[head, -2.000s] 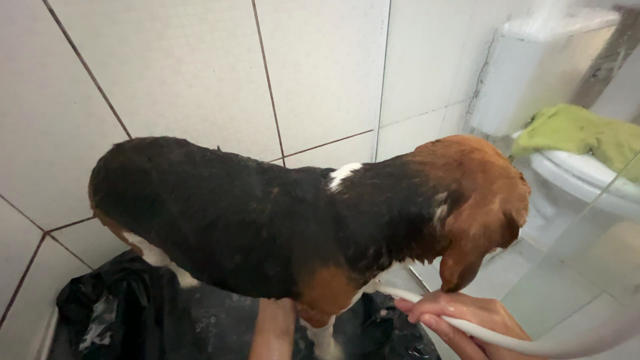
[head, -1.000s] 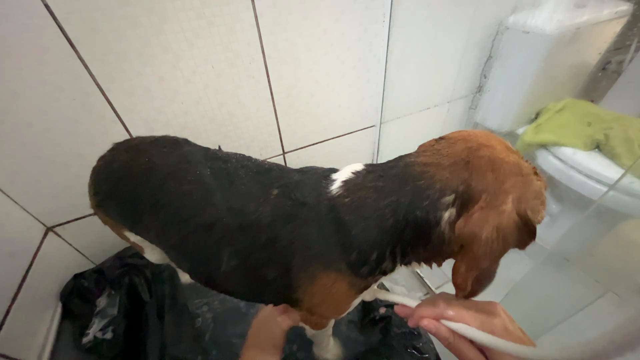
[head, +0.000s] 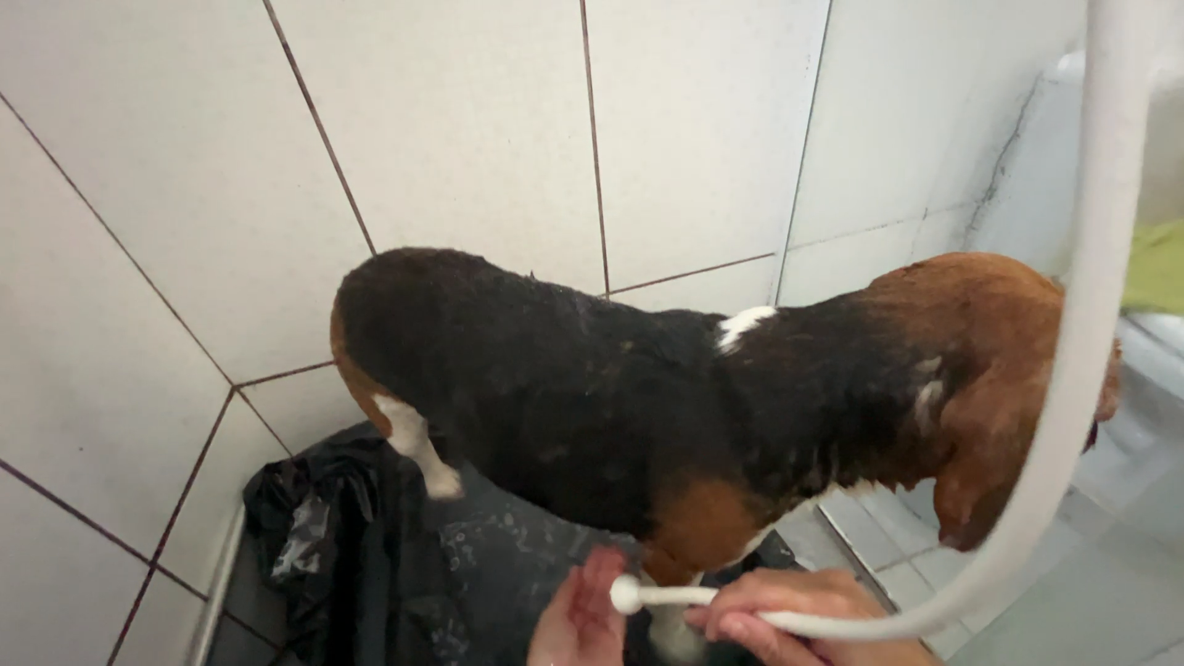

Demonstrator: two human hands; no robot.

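Note:
A wet black, brown and white dog (head: pixel 573 398) stands side-on, its head at the right. By its front leg, my right hand (head: pixel 795 615) grips a white hose (head: pixel 1041 462) with a small round head (head: pixel 626 595). That hose curves up across the right side of the view, in front of the dog's face. My left hand (head: pixel 587 610) is raised with its palm beside the hose head, fingers extended; whether the two touch is not clear. No object shows in that palm.
Black plastic sheeting (head: pixel 324 518) lies wet and crumpled under the dog. Tiled walls (head: pixel 481 120) stand behind and at the left. A glass panel edge (head: pixel 803 148) runs down near the dog's neck. At the far right is a green cloth (head: pixel 1154 268) on a white toilet (head: pixel 1156 356).
My left hand has left the dog's underside near the front leg and is beside the hose head. My right hand has moved left with the hose, whose head is now in plain sight. The view has shifted.

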